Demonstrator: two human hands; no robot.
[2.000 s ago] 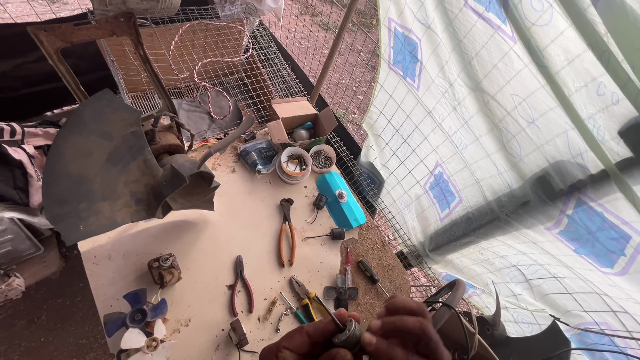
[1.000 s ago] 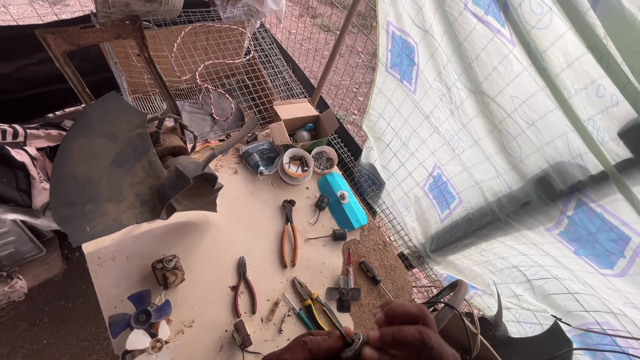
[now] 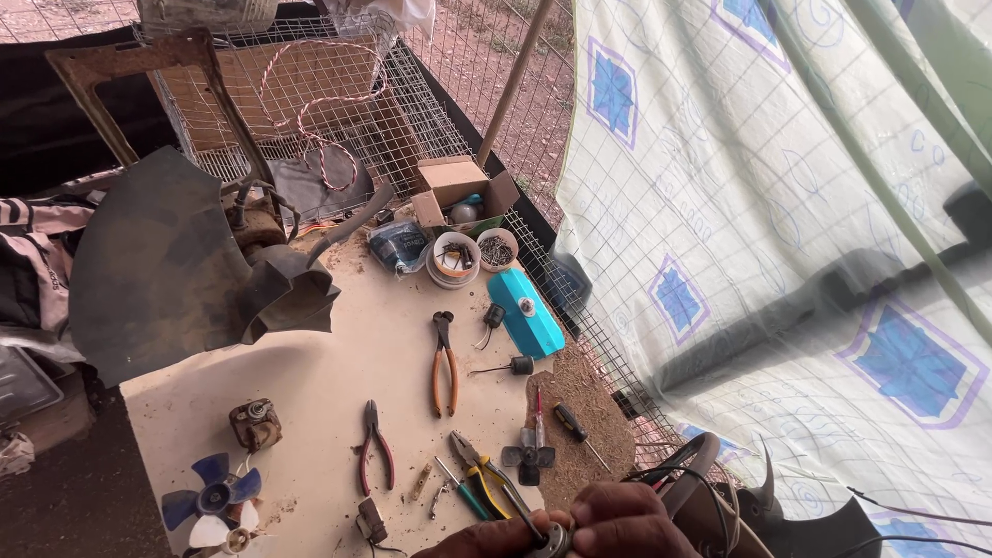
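Note:
At the bottom edge my left hand holds a small round metal part from the left, with a thin metal shaft sticking up beside its fingers. My right hand grips the same part from the right. What the shaft belongs to cannot be told. Just beyond my left hand lie yellow-and-black combination pliers and a green-handled screwdriver. A small dark fan blade, a red screwdriver and a black-handled screwdriver lie past my right hand.
Orange-handled end cutters, red-handled pliers, a small motor and a blue fan blade lie on the table. Farther back are a turquoise case, tubs of screws, a cardboard box and a large dark fan.
Both hands have shifted slightly and stay together at the bottom edge around the round part. The tools on the table lie as before.

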